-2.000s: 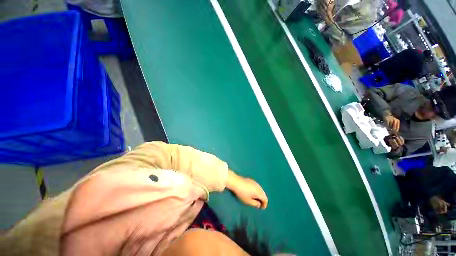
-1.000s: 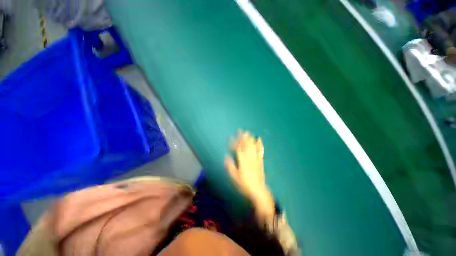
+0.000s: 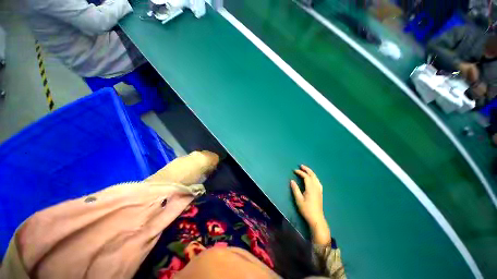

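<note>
My right hand (image 3: 309, 199) is over the green bench (image 3: 250, 109), right of the picture's middle. Its fingers are apart and it holds nothing. I cannot tell whether it touches the surface. My left sleeve (image 3: 188, 166) is bent beside the near bench edge; my left hand is hidden. Nothing is held or worked on in the visible hand.
A large blue bin (image 3: 65, 158) stands at the left. A person in a grey coat (image 3: 90, 41) sits at the upper left, near white parts (image 3: 173, 7) on the bench. Beyond the green belt (image 3: 349, 87), white housings (image 3: 441, 88) lie by another person's hands (image 3: 473, 79).
The view has turned, bringing the grey-coated person and nearby white parts into view. My left hand, on the bench earlier, is now out of sight. My right hand has come in and lies farther right.
</note>
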